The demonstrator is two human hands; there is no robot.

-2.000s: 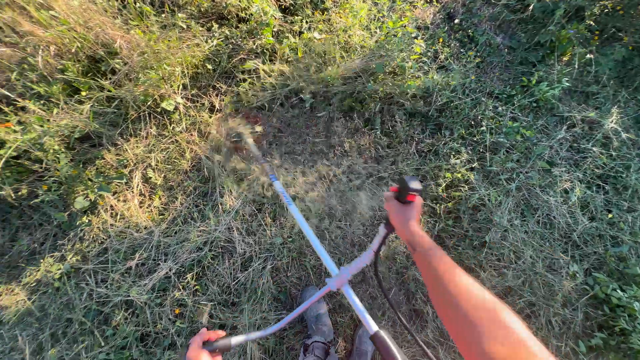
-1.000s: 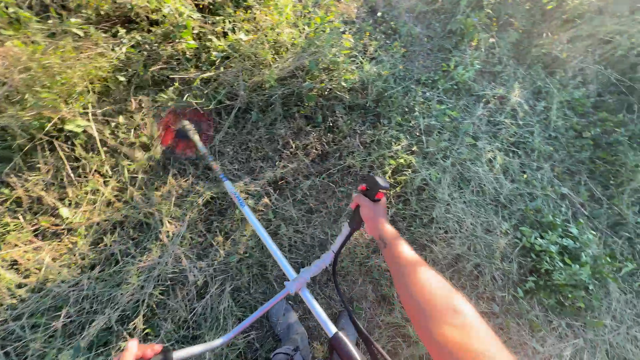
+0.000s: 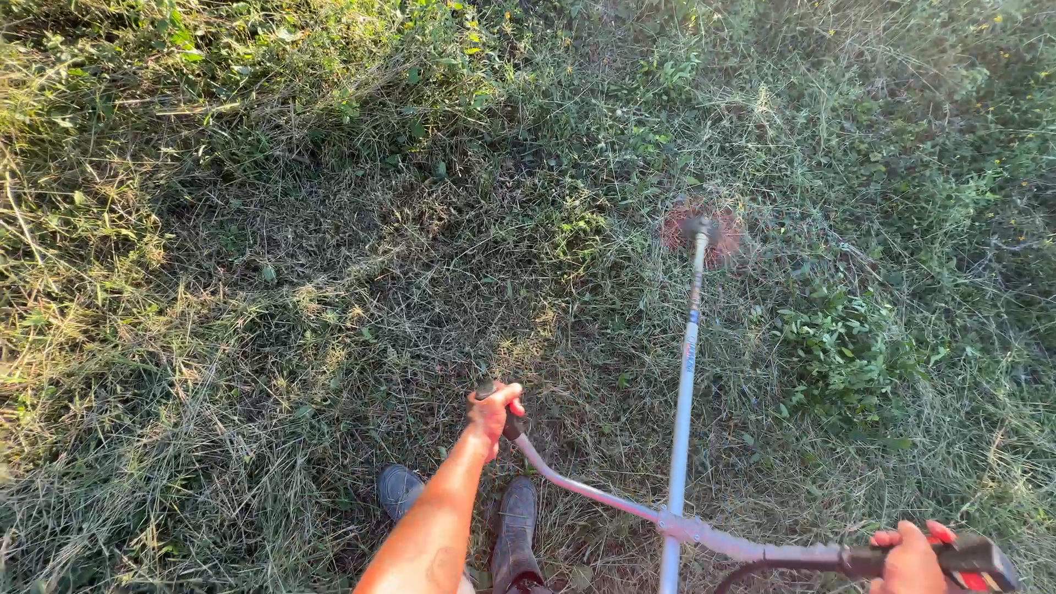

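Note:
A brush cutter with a pale metal shaft reaches forward from the bottom edge, right of centre. Its reddish cutting head is blurred low among the grass at the shaft's far end. A curved handlebar crosses the shaft. My left hand is closed around the handlebar's left grip, in front of my shoes. At the lower right my right hand holds the black and red control grip, with a black cable running from that side.
My two shoes stand on cut, flattened grass at the bottom. Taller sunlit weeds grow at the upper left. A leafy green plant stands right of the shaft, and denser growth spreads along the upper right.
The cutting head has swung from the left over to the right, and the shaft now points nearly straight ahead. Both hands have moved rightward with the handlebar, my right hand also lower in view.

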